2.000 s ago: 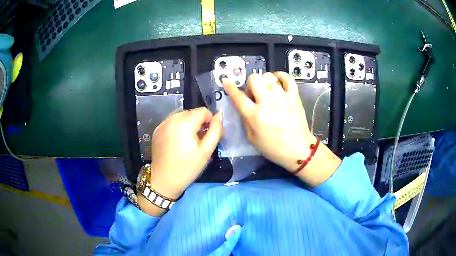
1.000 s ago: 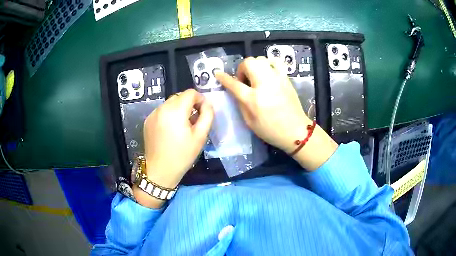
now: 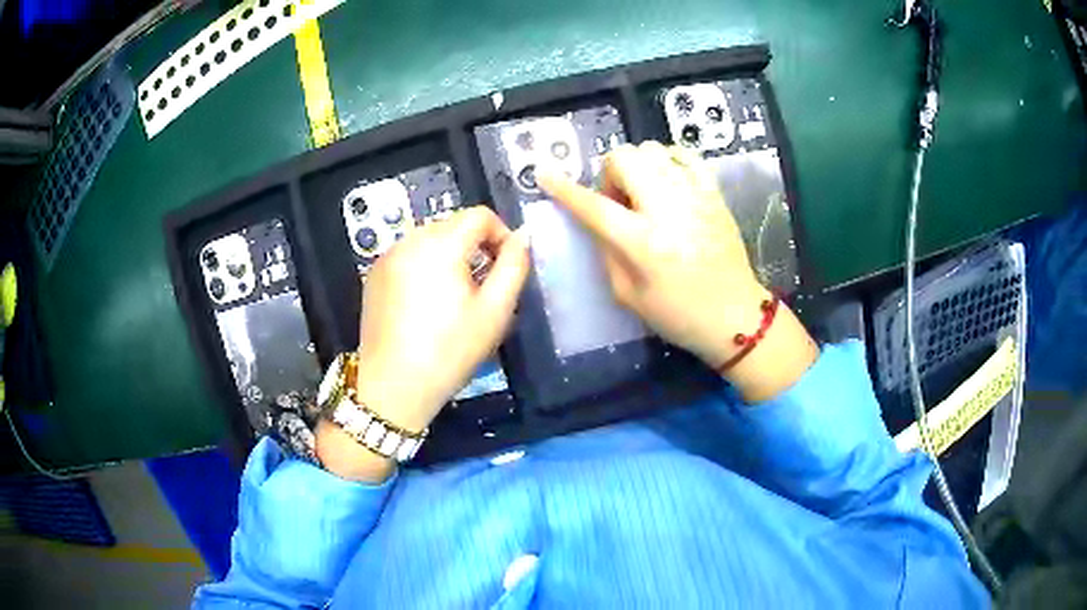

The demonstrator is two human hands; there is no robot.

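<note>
A black foam tray [image 3: 471,113] holds several phone units with white camera blocks. A clear film lies over the top of the third phone unit from the left [image 3: 584,280], across its camera block [image 3: 545,145]. My left hand [image 3: 435,316] is beside this unit, its thumb and forefinger pinched at the film's left edge. My right hand [image 3: 674,250] is over the unit's right side, its forefinger tip touching the film at the lower part of the camera block. Its other fingers are curled, and whether they hold anything is hidden. The left hand partly covers the second phone unit [image 3: 378,215].
A perforated white strip [image 3: 221,62] and a sheet of dark discs [image 3: 81,155] lie back left. An air gun [image 3: 930,83] with a hose [image 3: 915,262] lies right. A parts bin [image 3: 1007,429] with dotted sheets and a yellow strip [image 3: 971,399] is at the lower right.
Both hands and the clear film have moved from the second phone unit to the third. The second unit's camera block is uncovered. The view has turned, so the tray appears tilted and further left.
</note>
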